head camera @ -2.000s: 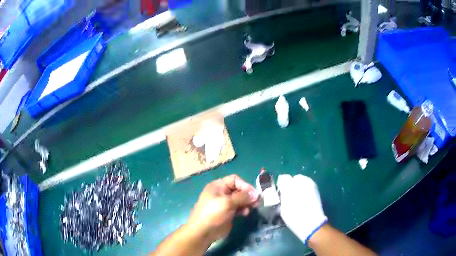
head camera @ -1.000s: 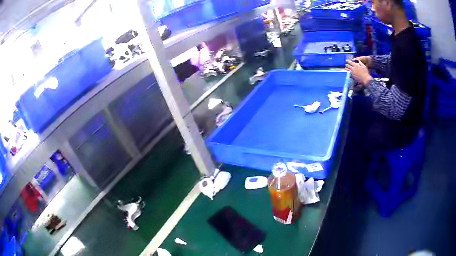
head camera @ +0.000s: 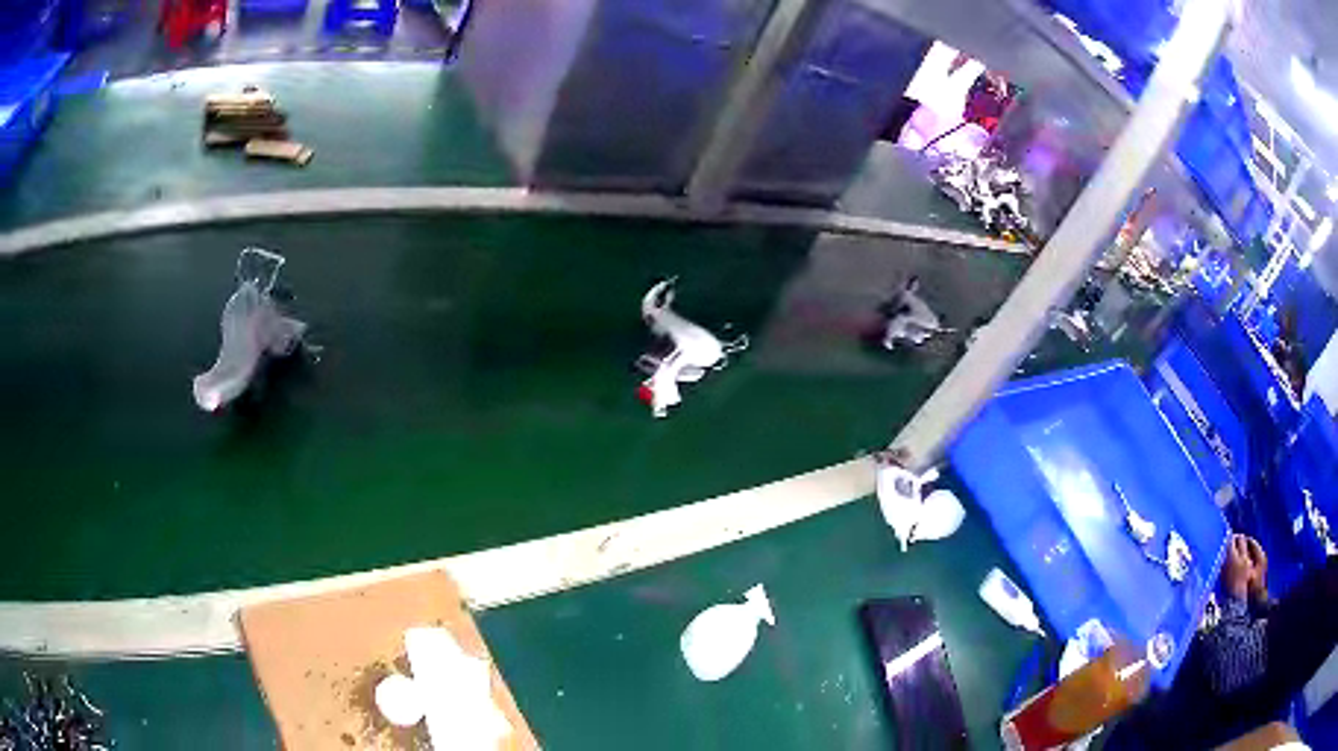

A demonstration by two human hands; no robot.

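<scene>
Neither of my hands can be made out. The tan cardboard pad [head camera: 316,660] lies across the pale rail at the bottom, with a thick white glue blob [head camera: 448,690] and brown stains on it. A white glue bottle [head camera: 722,635] lies right of it. On the dark green belt are a white part-built scooter body with a red tip [head camera: 682,360], a blurred silver-white one at left [head camera: 242,345] and a smaller one at right [head camera: 913,316]. Part of the small fittings pile [head camera: 52,719] shows at the bottom left, cut off.
A pale post [head camera: 1057,242] rises beside a blue tote [head camera: 1079,484] holding white parts. Near them are white bottles [head camera: 917,506], a phone [head camera: 913,675] and a drink bottle [head camera: 1079,701]. A person's hands [head camera: 1244,565] show at right. Cardboard pieces [head camera: 257,125] lie beyond the belt.
The view has swung back left from the tote and seated person to the belt and cardboard. My hands, seen two seconds ago holding a scooter body, are out of the picture.
</scene>
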